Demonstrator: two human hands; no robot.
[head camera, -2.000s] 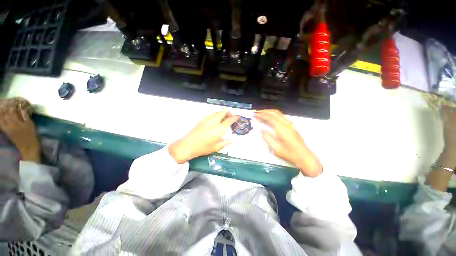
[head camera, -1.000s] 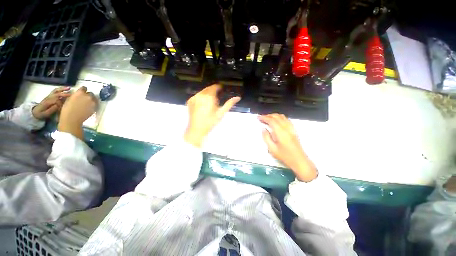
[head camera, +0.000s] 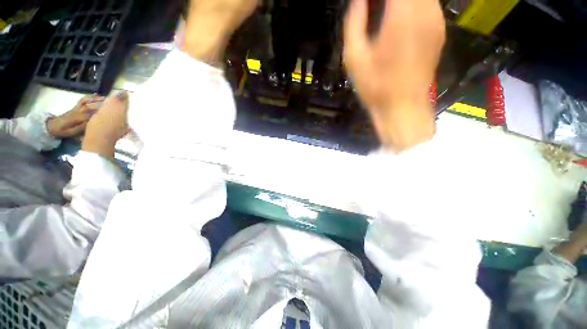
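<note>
My left hand (head camera: 215, 26) is raised at the top left of the fixtures and cut off by the top edge of the picture; its fingers are out of view. My right hand (head camera: 402, 58) is raised in front of the right-hand fixtures, blurred, its fingertips near or past the top edge. What either hand holds cannot be seen. The black clamping fixtures (head camera: 270, 96) stand between my hands on a black base plate with a pale label strip (head camera: 312, 142). A little red of a clamp handle (head camera: 432, 94) shows beside my right hand.
Another red clamp handle (head camera: 495, 101) stands at the right. A black parts tray (head camera: 80, 45) is at the upper left. A neighbour's hands (head camera: 106, 122) are at the left bench edge. A clear plastic bag (head camera: 563, 112) and a tan pile (head camera: 559, 156) lie right. The green bench edge (head camera: 296, 211) runs in front.
Both my hands have risen from the bench and base plate to the top of the picture. The round black part seen between them earlier is no longer visible there.
</note>
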